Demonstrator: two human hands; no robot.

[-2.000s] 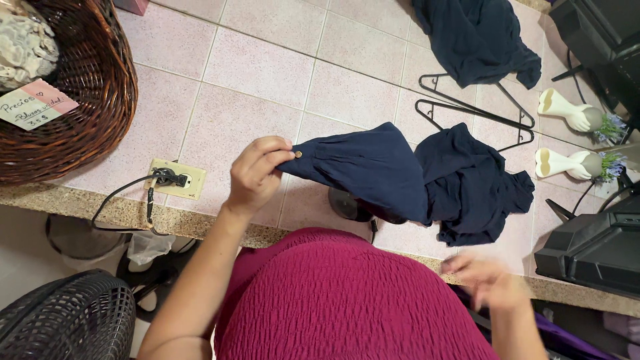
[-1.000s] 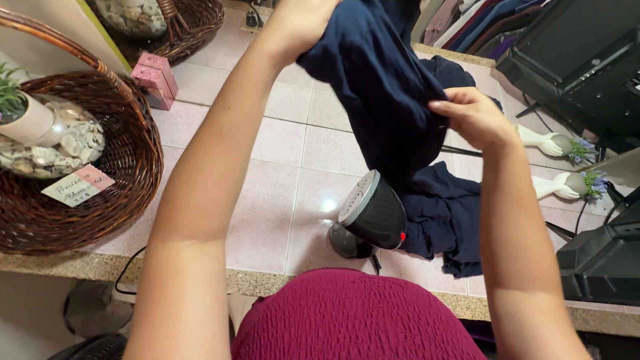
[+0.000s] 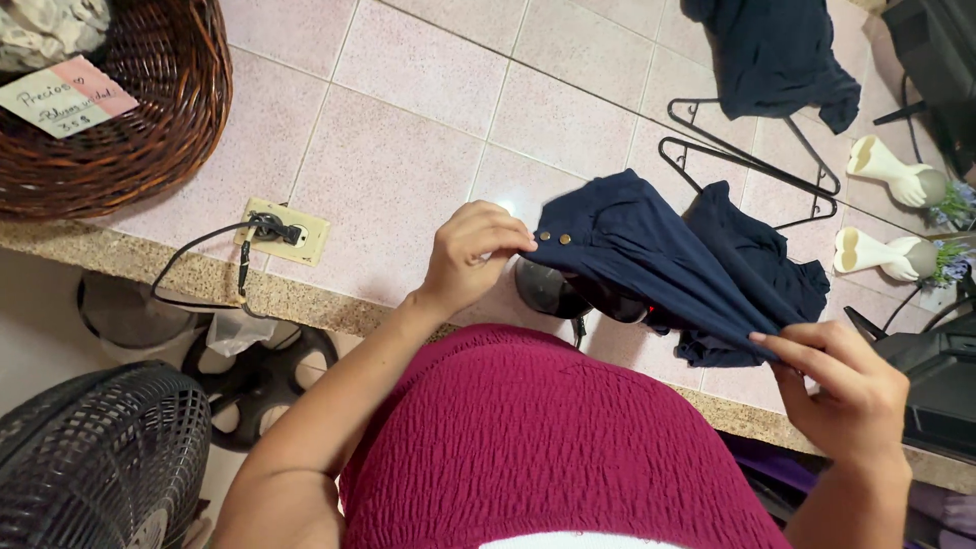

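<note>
A navy blue fabric garment point(image 3: 640, 236) is stretched between my two hands above the counter's front edge. My left hand point(image 3: 476, 248) pinches its left end, right beside two gold-coloured buttons. The fingers of my right hand point(image 3: 839, 381) grip the fabric lower down on the right. Behind and under the cloth stands a dark device with a small red light point(image 3: 553, 290), partly hidden. More navy cloth point(image 3: 770, 267) lies crumpled on the tiles beyond my right hand; whether it joins the held piece I cannot tell.
Black plastic hangers point(image 3: 751, 160) lie near another navy garment point(image 3: 778, 61). White hand-shaped vases point(image 3: 888, 255) and black screens point(image 3: 934, 381) stand at the right. A wicker basket point(image 3: 206, 114) with a handwritten card is at upper left, an outlet with plugs point(image 3: 286, 232) below it, a black fan point(image 3: 99, 457) lower left.
One second ago both hands held the navy fabric raised over the counter's far part; now they hold it lower, near the front edge. The view has shifted. The dark device is now partly covered.
</note>
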